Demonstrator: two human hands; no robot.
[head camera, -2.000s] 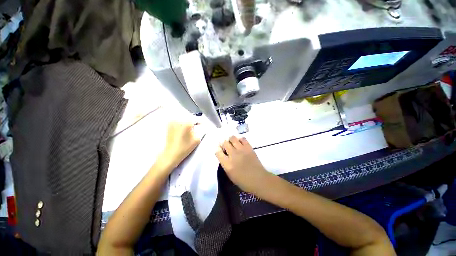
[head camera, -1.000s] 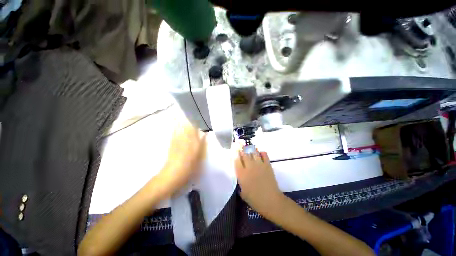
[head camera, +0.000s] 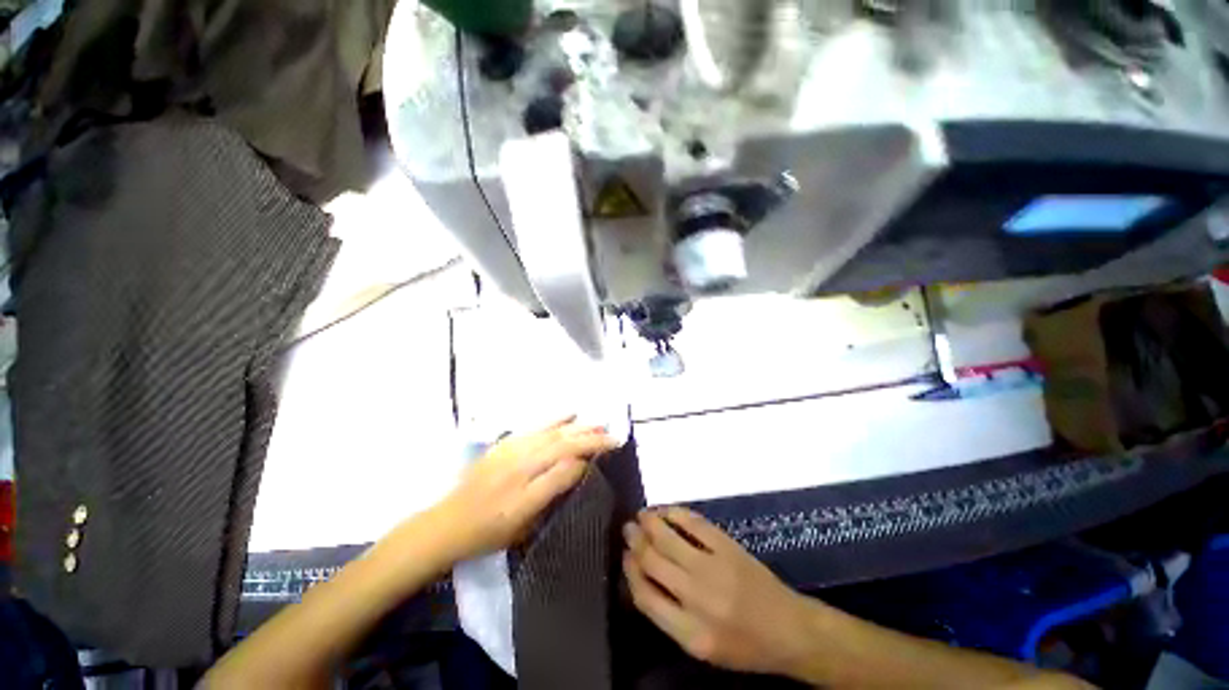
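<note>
The white pocketing piece (head camera: 484, 607) runs from the machine needle area over the table's front edge. A dark brown ribbed strip (head camera: 563, 593) lies on it and hangs towards the lap. My left hand (head camera: 519, 492) lies on the cloth where the white and the dark strip meet, fingers spread flat. My right hand (head camera: 701, 593) is at the strip's right edge, lower down, with thumb and fingertips closed on that edge. The presser foot (head camera: 660, 324) is above my hands, at the head of the white sewing machine (head camera: 863, 148).
A ribbed brown panel with small buttons (head camera: 148, 378) lies at left, with piled brown fabric (head camera: 270, 81) behind it. A cardboard box (head camera: 1125, 364) and a slim red and blue tool (head camera: 991, 378) are at right. A measuring tape (head camera: 930, 512) runs along the front edge.
Both hands have moved down towards the table's front edge, away from the needle. The dark strip now shows longer and straighter, and the small dark patch on the white cloth is out of sight.
</note>
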